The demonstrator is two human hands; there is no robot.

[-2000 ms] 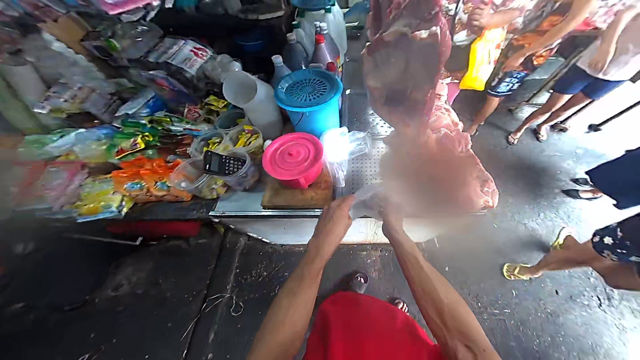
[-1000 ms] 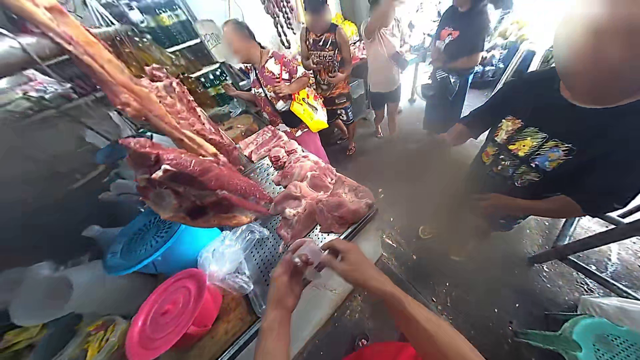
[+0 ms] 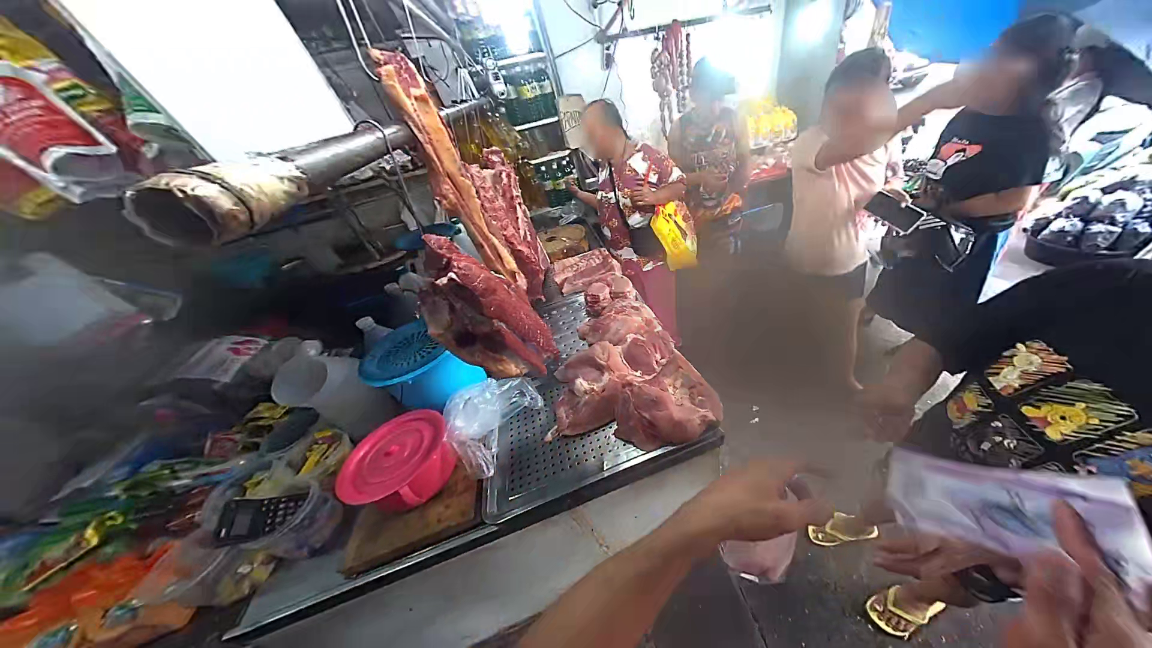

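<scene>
At lower centre, my left hand (image 3: pixel 756 504) reaches out, its fingers closed at the top of a clear plastic bag (image 3: pixel 760 551) with pinkish contents, which hangs just below. My right hand (image 3: pixel 1075 576), blurred at the lower right, has its fingers on a purplish banknote (image 3: pixel 999 504). Another person's hand (image 3: pixel 927 551) is just under the note's left part. Raw meat cuts (image 3: pixel 643 378) lie on a perforated metal tray (image 3: pixel 531 450) left of my hands, and larger meat pieces (image 3: pixel 486 306) hang above it.
Left of the tray are a pink lidded tub (image 3: pixel 396 459) on a wooden board (image 3: pixel 414 522), a blue bucket (image 3: pixel 432 378), crumpled clear bags (image 3: pixel 490 409) and a calculator (image 3: pixel 256 519). A person in a black printed shirt (image 3: pixel 1080 360) stands close at right; several people stand beyond.
My hands, together on clear plastic in both earlier frames, are now apart. A banknote shows at my right hand, and the plastic bag hangs at my left. The view has turned a lot.
</scene>
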